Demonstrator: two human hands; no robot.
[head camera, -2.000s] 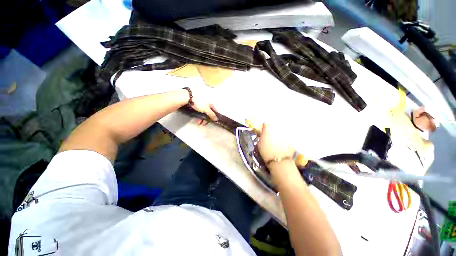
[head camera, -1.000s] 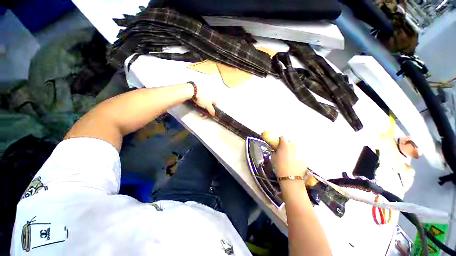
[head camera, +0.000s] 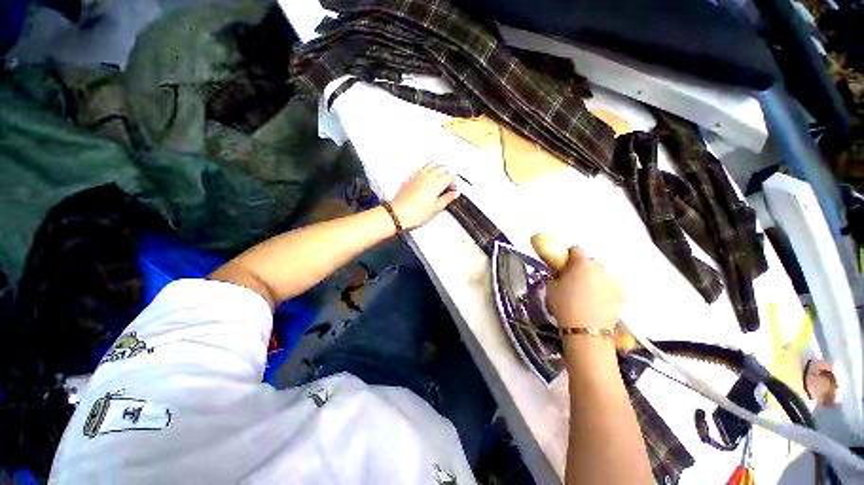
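A long, narrow plaid strip (head camera: 476, 221) lies along the table's near edge, and its wider end shows below my right wrist. The silver steam iron (head camera: 519, 305) stands on the strip, covering its middle. My right hand (head camera: 585, 290) is closed around the iron's tan handle. My left hand (head camera: 426, 196) is at the strip's far left end, with fingers bent over it; the fingertips partly hide the end.
A thick stack of plaid strips (head camera: 474, 62) lies behind, partly over tan card patterns (head camera: 521, 156). Loose plaid strips (head camera: 671, 223) lie to the right. The hose (head camera: 701, 384) trails right, across a dark phone (head camera: 738, 415). Red-orange scissors (head camera: 742, 476) are at the bottom edge.
The view has swung, so the table sits further right and lower. My left hand has moved to the strip's left end, and more of the strip shows bare between hand and iron earlier than now.
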